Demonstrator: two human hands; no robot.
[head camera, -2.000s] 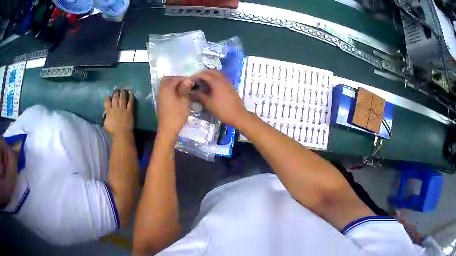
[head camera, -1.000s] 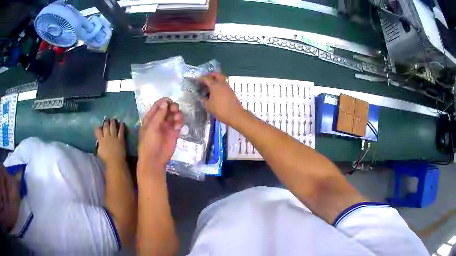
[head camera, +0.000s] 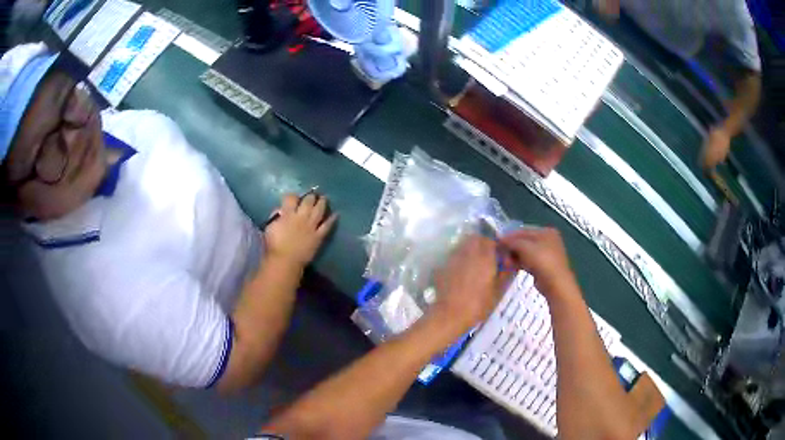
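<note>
Crinkled clear bags lie on the bench over a blue bin, whose edges show below them. My left hand is over the right side of the bags, fingers bent. My right hand is just right of it, fingertips close to the left hand's. The fingers and blur hide whatever is between them, so I cannot tell what either hand holds. A white tray with rows of small pin-like pieces lies right of the bin, partly under my right forearm.
A seated person at left rests a hand on the bench edge. A black flat panel, a blue fan and a red box with papers stand beyond. Metal rails run to the right. Another person's arm reaches in at upper right.
The view has turned, showing more of the left neighbour and the papers. My hands were apart one second ago, the right with a dark object; now they are together right of the bags.
</note>
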